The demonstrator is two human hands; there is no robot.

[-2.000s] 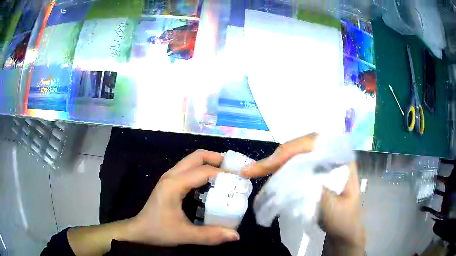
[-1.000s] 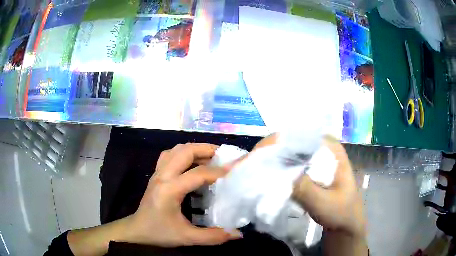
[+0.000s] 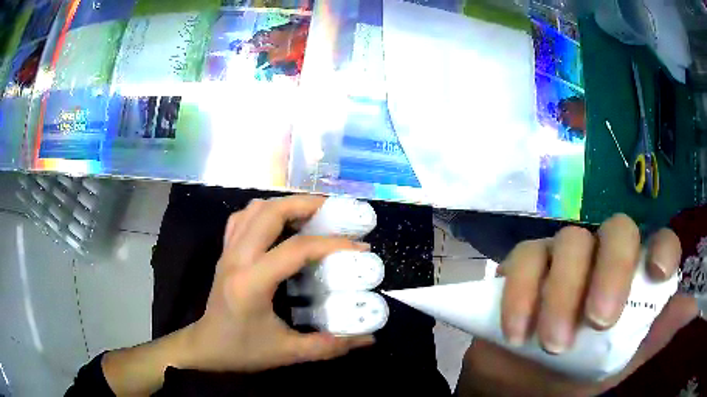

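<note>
Three white plastic units [image 3: 353, 270] are stacked in my left hand [image 3: 252, 287], their oval end faces turned right, with small dark holes on the lower two. My left fingers separate the top unit from the middle one. My right hand [image 3: 577, 298] is closed around a white piping bag [image 3: 457, 304] with dark print near its wide end. The bag's fine tip points left and is at or very close to the lowest unit's end face; I cannot tell if it touches.
A white paper sheet [image 3: 465, 108] lies on the shiny printed sheeting [image 3: 155, 70]. Scissors [image 3: 645, 167] and a thin stick [image 3: 617, 143] lie on the green mat [image 3: 601, 182]. A clear tub [image 3: 624, 22] stands upper right. A greyish blister tray [image 3: 66, 213] is at the left, above the tiled floor.
The crumpled white wipe is gone from my right hand, which now holds the piping bag further right. The units' end faces are now uncovered, and three of them show in my left hand.
</note>
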